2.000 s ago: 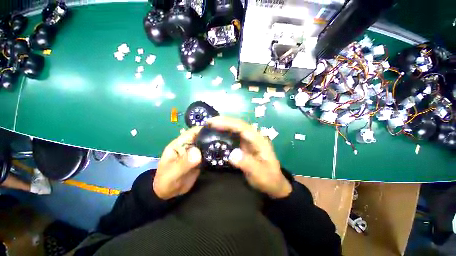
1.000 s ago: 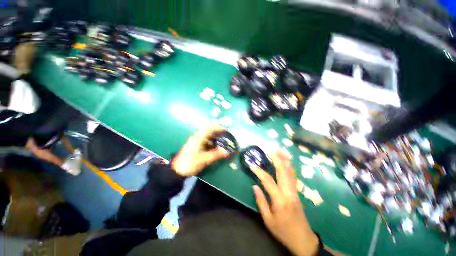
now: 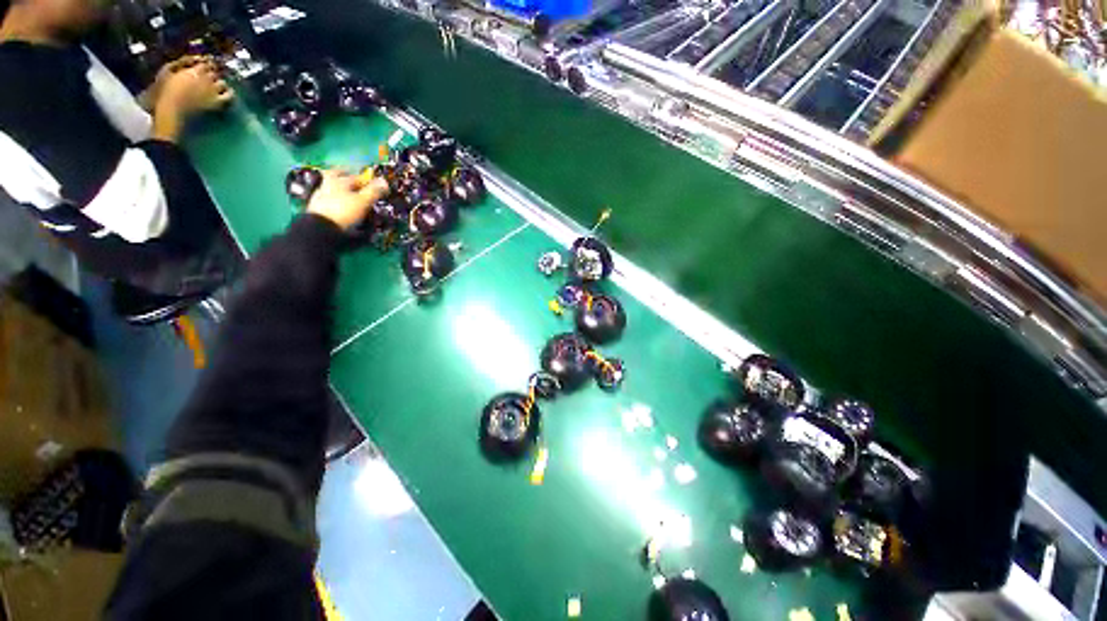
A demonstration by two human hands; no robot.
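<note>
My left hand [image 3: 345, 198] is stretched out to the upper left, at the near edge of a cluster of black ball housings [image 3: 431, 216] with orange wires. Its fingertips are among the parts, and whether they grip anything cannot be made out. One ball housing [image 3: 301, 182] lies just left of the hand. Several wired balls lie mid-bench, among them an open one [image 3: 509, 425] with an orange tab [image 3: 538, 466] beside it. My right hand is not in view.
A pile of black balls [image 3: 811, 459] lies at right on the green bench [image 3: 401, 394], with pale scraps near it. Another person's hands [image 3: 191, 87] work at upper left. A metal rail, rollers and a cardboard box [image 3: 1014, 152] are behind.
The view has swung left along the bench. My left hand has moved from the near bench edge to the far-left ball cluster. My right hand has left the picture.
</note>
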